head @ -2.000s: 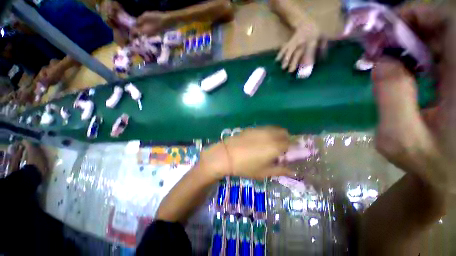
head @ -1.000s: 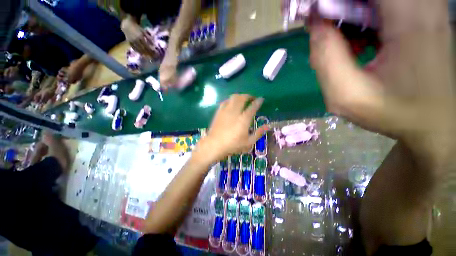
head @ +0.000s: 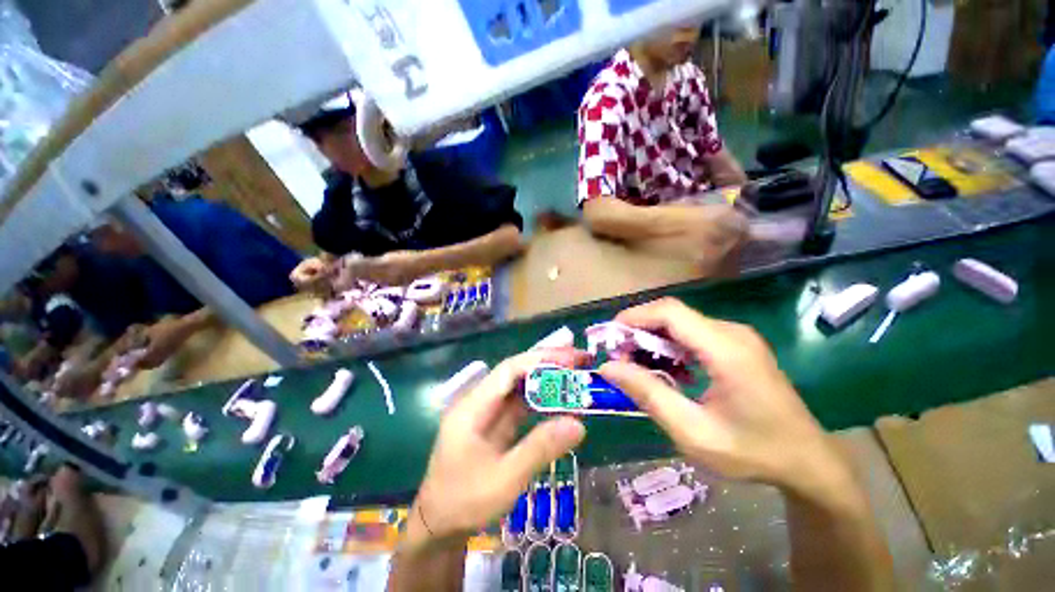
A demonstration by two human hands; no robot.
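Note:
An open half-assembled unit (head: 570,391) is held level in front of me, with its green circuit board at the left end and blue block at the right. My left hand (head: 486,445) grips its left end. My right hand (head: 723,399) holds its right end, the thumb over the blue part. A pink shell piece (head: 628,343) is also at my right fingers, partly hidden. Below, rows of open units (head: 544,509) with blue and green parts lie in the clear tray. Loose pink parts (head: 662,495) lie to their right.
The green conveyor (head: 740,335) crosses behind my hands, with closed pale devices (head: 850,304) at right and more devices at left. Two people sit across it. Brown cardboard (head: 983,463) lies at right. A metal frame (head: 208,278) stands at left.
The view has tilted up, showing people across the belt. My left hand has moved from over the tray rows to the open unit, and both hands are now together on it.

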